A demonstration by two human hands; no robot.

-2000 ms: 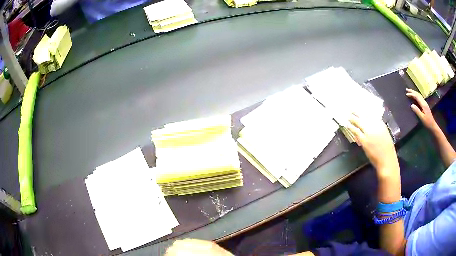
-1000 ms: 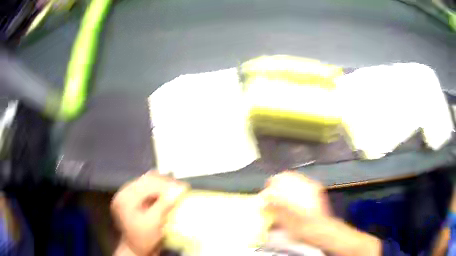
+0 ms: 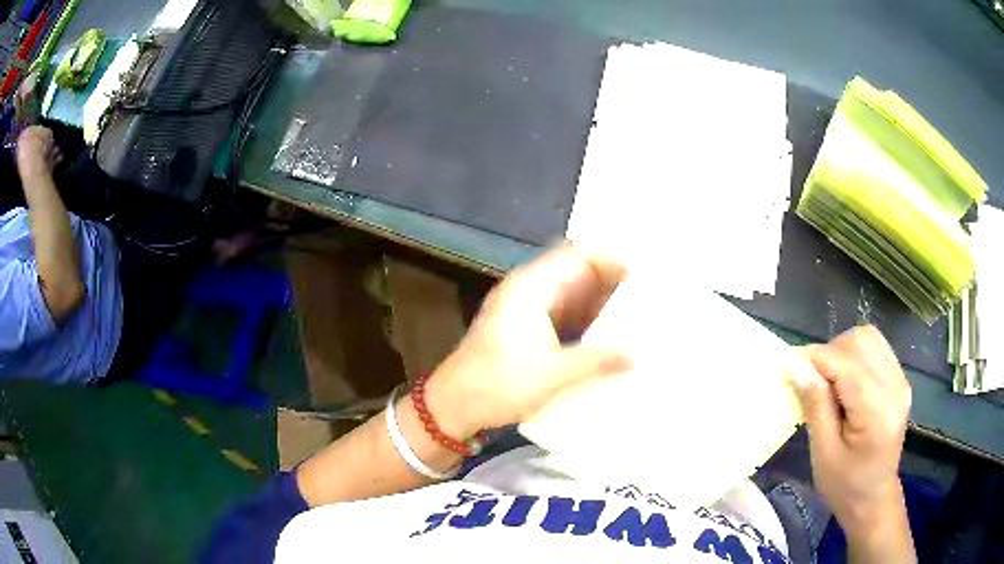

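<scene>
A pale yellow-white sheet point(image 3: 683, 386) is held between both hands above my lap, near the bench edge. My left hand point(image 3: 550, 342) grips its left side, with fingers and thumb closed on it. My right hand point(image 3: 853, 402) pinches its right edge. A flat white sheet stack point(image 3: 688, 165) lies on the black bench mat point(image 3: 484, 121) just beyond the hands. A bent yellow-green sheet stack point(image 3: 892, 198) stands to its right, with layered edges showing. Glare hides whether the held piece is one sheet or several.
More white sheets point(image 3: 983, 297) lie at the right rim. An open cardboard carton point(image 3: 352, 320) is below the bench at left. A bench machine point(image 3: 182, 110) with black cables, a blue stool point(image 3: 226, 331) and a seated person point(image 3: 72, 264) are farther left.
The view has swung left, bringing the carton and neighbouring person into view. The held piece now looks wider and more open than the yellowish piece a second ago; both hands still hold on.
</scene>
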